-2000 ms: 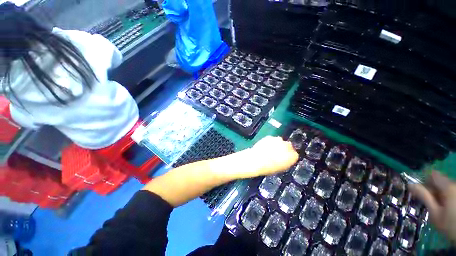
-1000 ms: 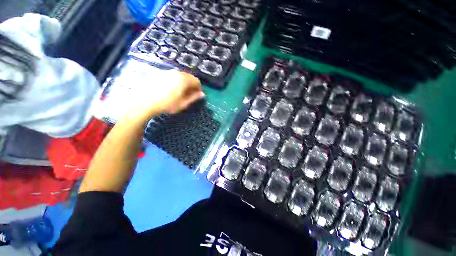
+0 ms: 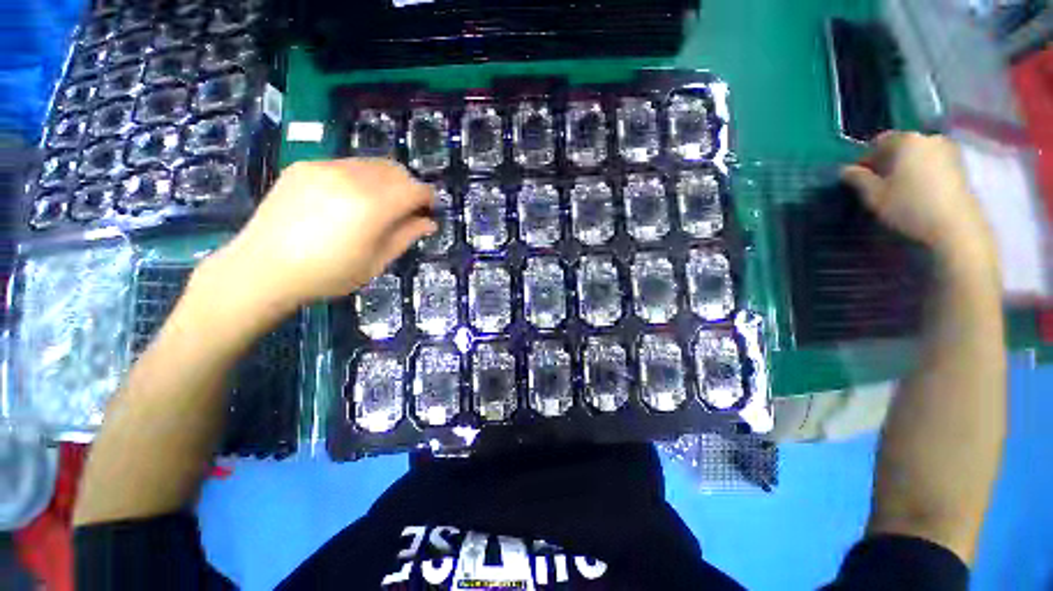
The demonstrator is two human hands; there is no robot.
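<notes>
A large black blister tray lies directly before me, with one silvery-clear unit in each visible pocket. My left hand is over the tray's left side, at the second row from the back, fingertips together; whether they pinch a small part cannot be told. It covers some pockets. My right hand is over the back of the right small-parts tray, fingers bent, slightly blurred; any held part cannot be told. The left small-parts tray lies partly under my left forearm.
A second filled tray is at the back left. A clear glittery tray is at the left. Stacked black trays stand behind the main tray. A smartphone lies at the back right, with pale boxes beyond. A white label is on the green mat.
The view has swung right and squared up to the main tray. My left hand has moved from above the left parts trays to the main tray. My right hand has come back into view.
</notes>
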